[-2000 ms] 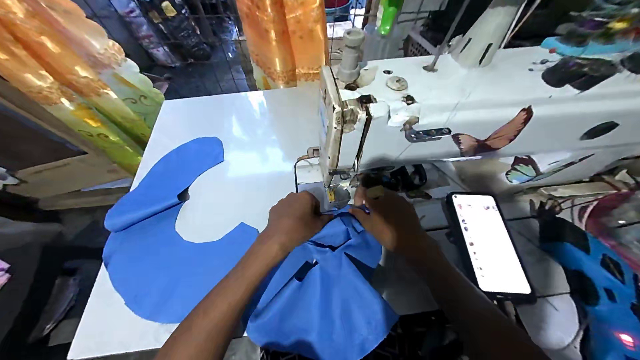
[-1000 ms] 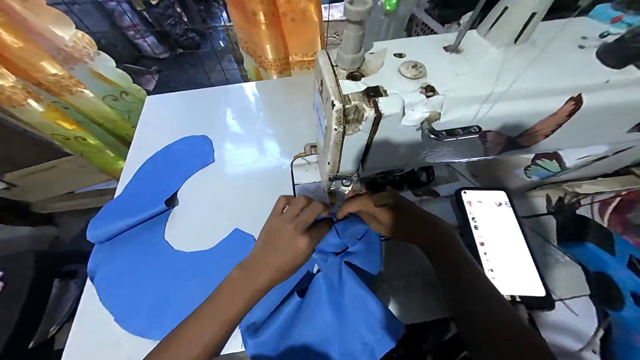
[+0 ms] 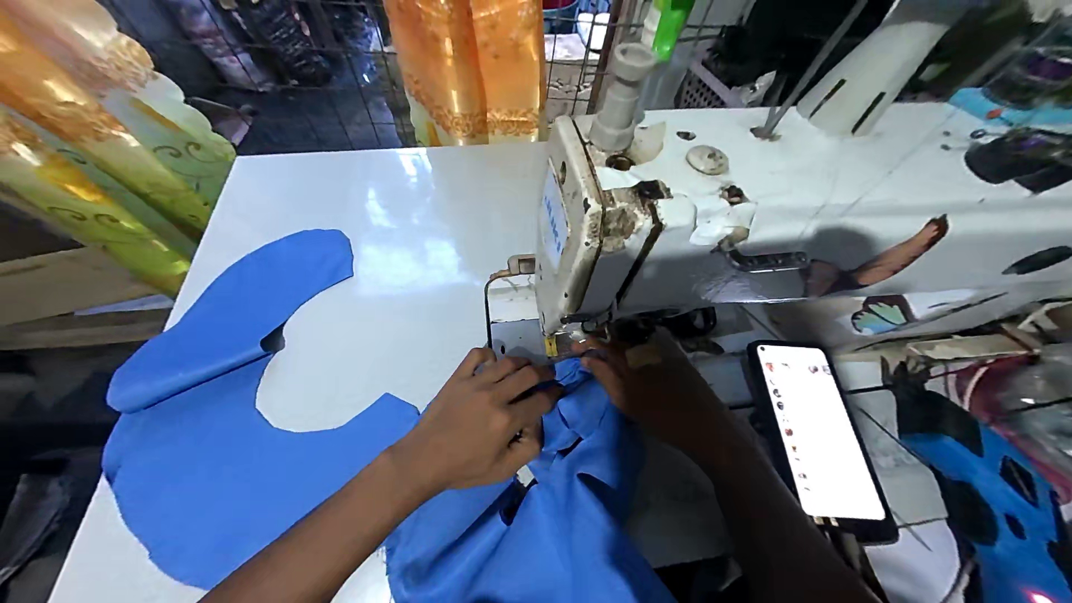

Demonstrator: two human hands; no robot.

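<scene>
A white sewing machine [image 3: 603, 226] stands on the table, its needle area just beyond both hands. Gathered blue fabric [image 3: 553, 528] runs from the presser foot toward me and hangs in folds. My left hand [image 3: 494, 410] grips its left edge with curled fingers. Close to the needle, my right hand [image 3: 641, 377] pinches the fabric's upper end; its fingertips are partly in shadow. A curved blue fabric piece [image 3: 193, 469], partly folded over, lies flat to the left of my left forearm.
The white tabletop [image 3: 335, 193] spreads left of the machine. A phone with a lit screen [image 3: 821, 435] lies right of my right forearm. Blue and black patterned fabric [image 3: 988, 494] is at the far right. Orange and green curtains [image 3: 469, 67] hang behind the table, before a wire grille.
My left hand has shifted slightly back from the needle along the fabric. The right hand stays close to the presser foot. The curved blue piece lies as before.
</scene>
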